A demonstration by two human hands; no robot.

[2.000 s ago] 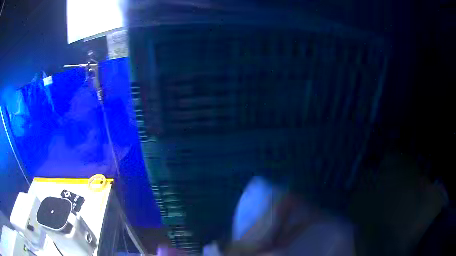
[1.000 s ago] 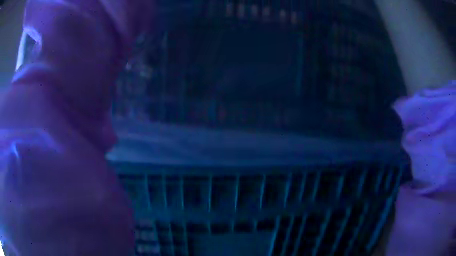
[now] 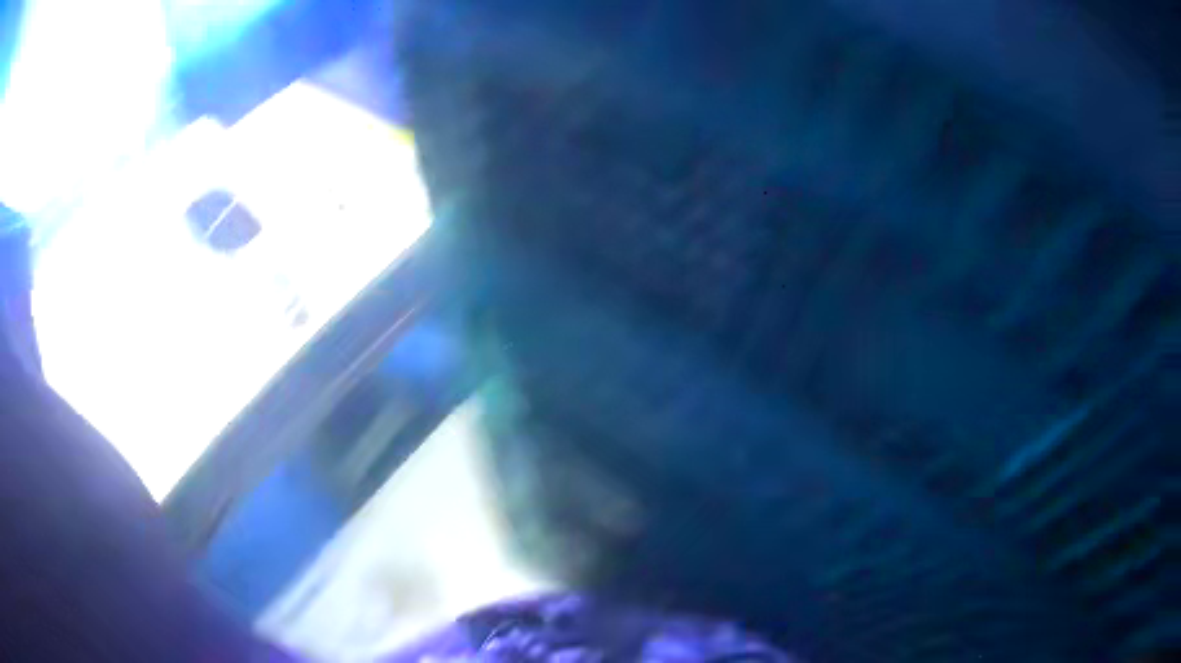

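A large blue-green plastic crate with slotted sides fills the middle and right of the view, strongly blurred and tilted. Its slots show best at the lower right. A purple sleeve-like shape lies along the lower left edge, and crinkled purple cloth shows at the bottom centre. Neither of my hands can be made out, so what they hold is hidden or out of the picture.
An overexposed white tabletop is at the upper left, with a small dark item on it and a bit of yellow at its far corner. A pale, unclear surface lies below, beside the crate. Blue surfaces show behind the tabletop.
The view has swung from looking down into the crate between two purple sleeves to the crate's left side and the bright tabletop. The bare forearm at the upper right is gone.
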